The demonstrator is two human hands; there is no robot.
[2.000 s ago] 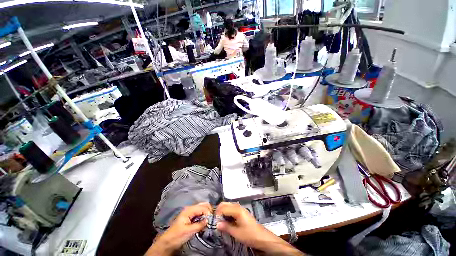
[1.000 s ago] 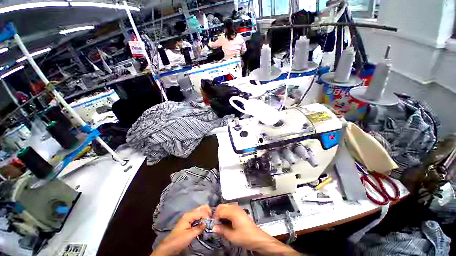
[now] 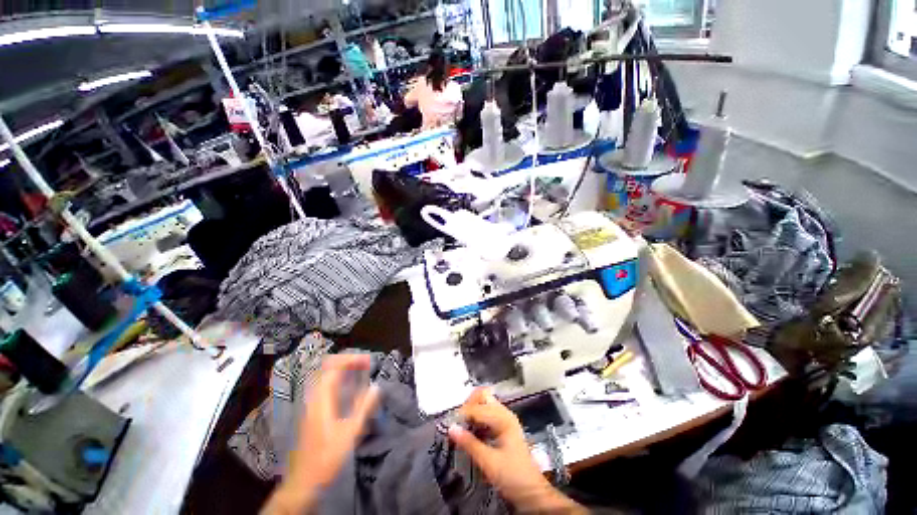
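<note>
A striped garment piece (image 3: 292, 387) and a plain grey fabric panel (image 3: 387, 433) lie bunched in front of me, left of and below the overlock machine (image 3: 533, 292). My right hand (image 3: 488, 438) pinches the cloth edge between thumb and fingers, just in front of the machine plate. My left hand (image 3: 337, 417) is raised over the cloth, slightly blurred, with thumb and fingers apart. It seems to hold nothing. The presser foot area (image 3: 488, 352) has no cloth in it that I can see.
Red-handled scissors (image 3: 726, 364), a grey flat piece (image 3: 664, 347) and a small yellow-handled tool (image 3: 616, 363) lie right of the machine. A striped heap (image 3: 312, 272) is behind left, another (image 3: 794, 478) lower right. Thread cones (image 3: 640, 136) stand behind. A person (image 3: 435, 99) sits further back.
The view has turned to the right. My hands were together on the cloth edge; my left hand has let go and moved left and up. More cloth is spread out on the left.
</note>
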